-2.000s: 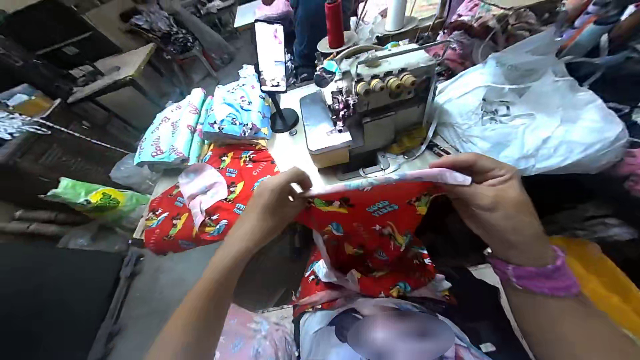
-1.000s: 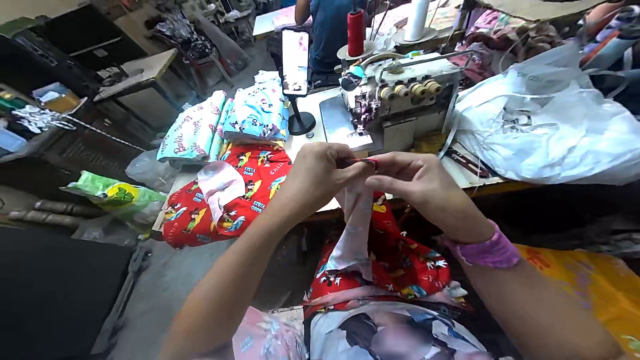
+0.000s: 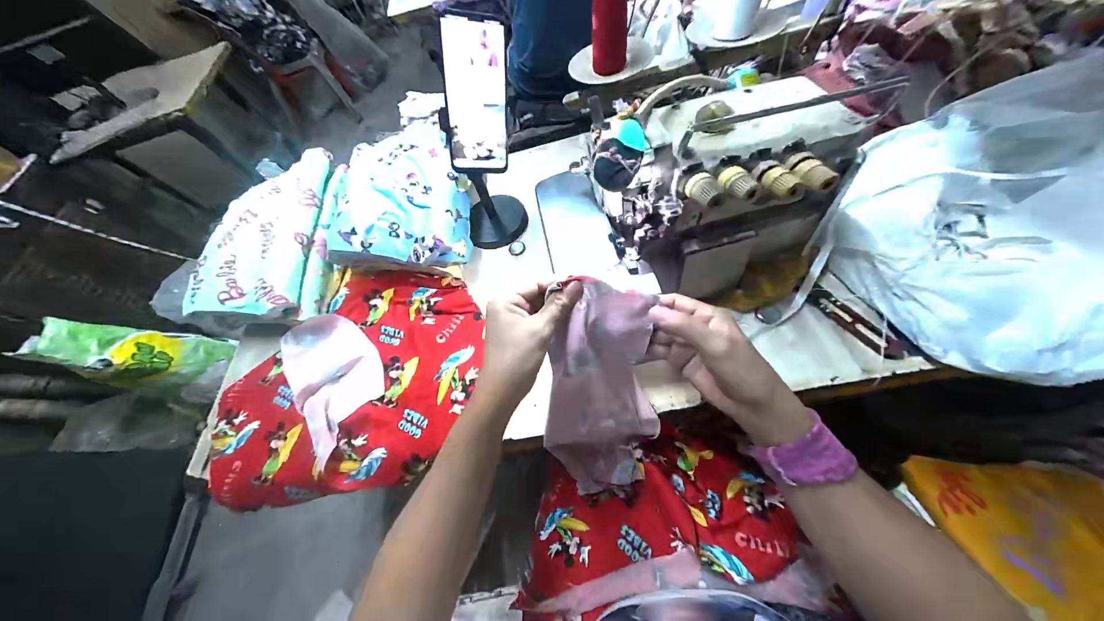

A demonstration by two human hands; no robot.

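My left hand (image 3: 526,336) pinches the upper left edge of a pale pink fabric piece (image 3: 599,388), seen from its plain side, with a bit of red at its top. My right hand (image 3: 707,354), with a purple band at the wrist, holds the upper right edge. Below them, red cartoon-print fabric (image 3: 664,517) lies over my lap; whether it joins the pink piece I cannot tell. More red printed fabric (image 3: 414,345) lies on the table to the left, a pale piece (image 3: 332,371) on top. An overlock sewing machine (image 3: 733,190) stands just beyond my hands.
Folded light-blue printed fabrics (image 3: 397,207) lie behind the red fabric. A phone (image 3: 474,95) stands on a round-based holder. A large white plastic bag (image 3: 975,233) is at right, a yellow bag (image 3: 1018,526) low right, a red thread cone (image 3: 609,39) behind the machine.
Two seconds ago my hands held a red printed edge stretched wide; one second ago they were close together. Now they are a little apart, with the pale side of the fabric hanging between them.
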